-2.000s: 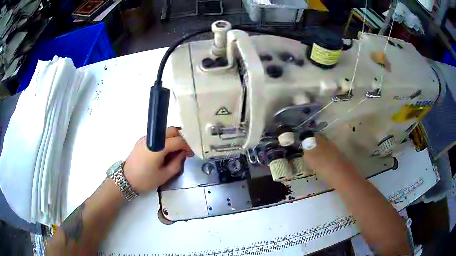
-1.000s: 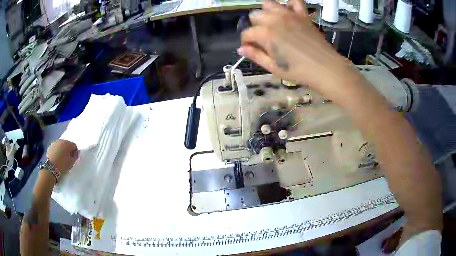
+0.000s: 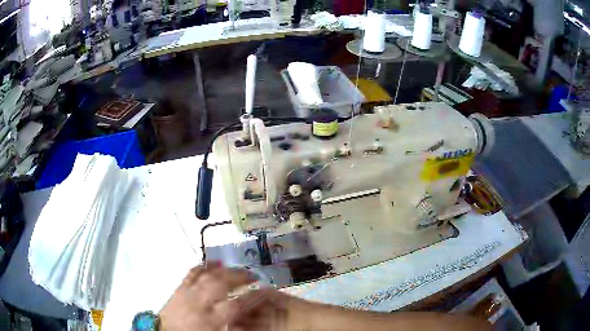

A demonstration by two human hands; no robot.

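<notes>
The cream sewing machine (image 3: pixel 401 161) stands on the white table, with its needle area above the shiny metal plates (image 3: pixel 223 253). My left hand (image 3: pixel 197 294), with a watch at the wrist, and my right hand (image 3: pixel 255 307) overlap, blurred, in front of the plates at the bottom edge. Their fingertips and anything between them cannot be made out. A white stick-like piece (image 3: pixel 250 84) stands upright on the post at the left end of the head. The folded stack of white cloth pieces (image 3: pixel 81 233) lies at the left of the table.
The black lamp-like stick (image 3: pixel 204 192) hangs left of the head. A blue bin (image 3: pixel 90 158) is behind the cloth stack. Thread cones (image 3: pixel 422 31) and a grey tub with white cloth (image 3: pixel 330 97) stand behind the machine. Orange-handled scissors (image 3: pixel 482 194) lie by the handwheel.
My right hand has come down from above the machine head to the front of the plates. My left hand has left the cloth stack and joined it. The white stick now stands on the post.
</notes>
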